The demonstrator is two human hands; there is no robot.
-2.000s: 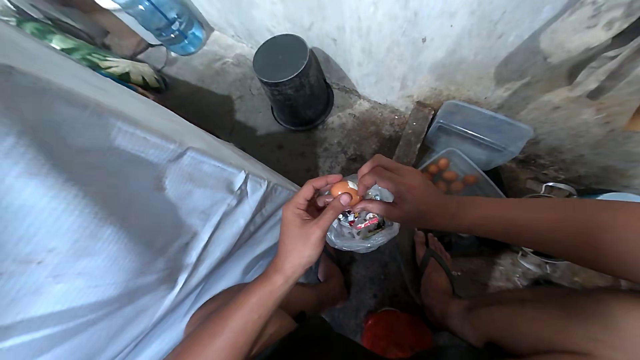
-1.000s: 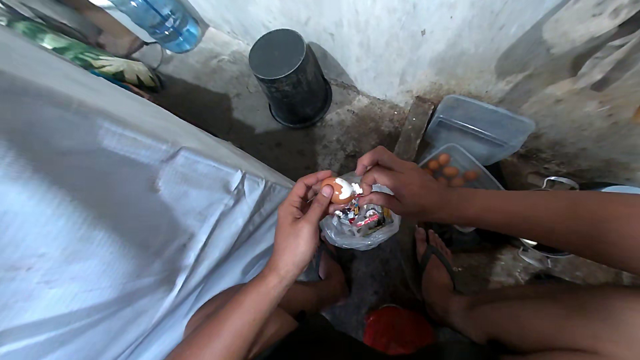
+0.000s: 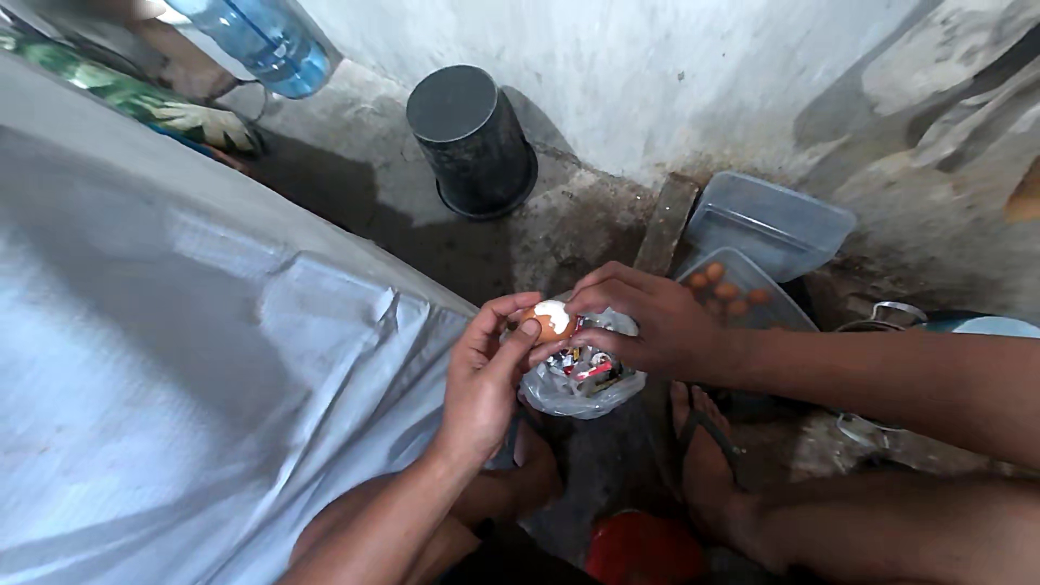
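Observation:
A brown-shelled egg (image 3: 552,320) is held between the thumb and fingers of my left hand (image 3: 493,370). Part of its shell is gone on top, showing white beneath. My right hand (image 3: 646,318) is at the egg's right side, its fingertips at the edge of the egg, thumb and fingers apart; whether it holds a bit of shell I cannot tell. Below both hands is a clear plastic bag (image 3: 581,394) with wrappers and other scraps in it. Several brown eggs (image 3: 725,291) lie in a clear plastic container (image 3: 782,297) beyond my right wrist.
An upside-down black bucket (image 3: 479,146) stands near the wall. A second clear container (image 3: 768,223) and a wooden plank (image 3: 666,223) lie at the right. A pale sheet (image 3: 203,366) covers the left side. A large blue bottle (image 3: 272,49) and another person's arm (image 3: 183,61) are at upper left.
More of the egg's white shows than two seconds ago, when it looked mostly brown. My right hand stays close beside the egg, its fingers shifted slightly.

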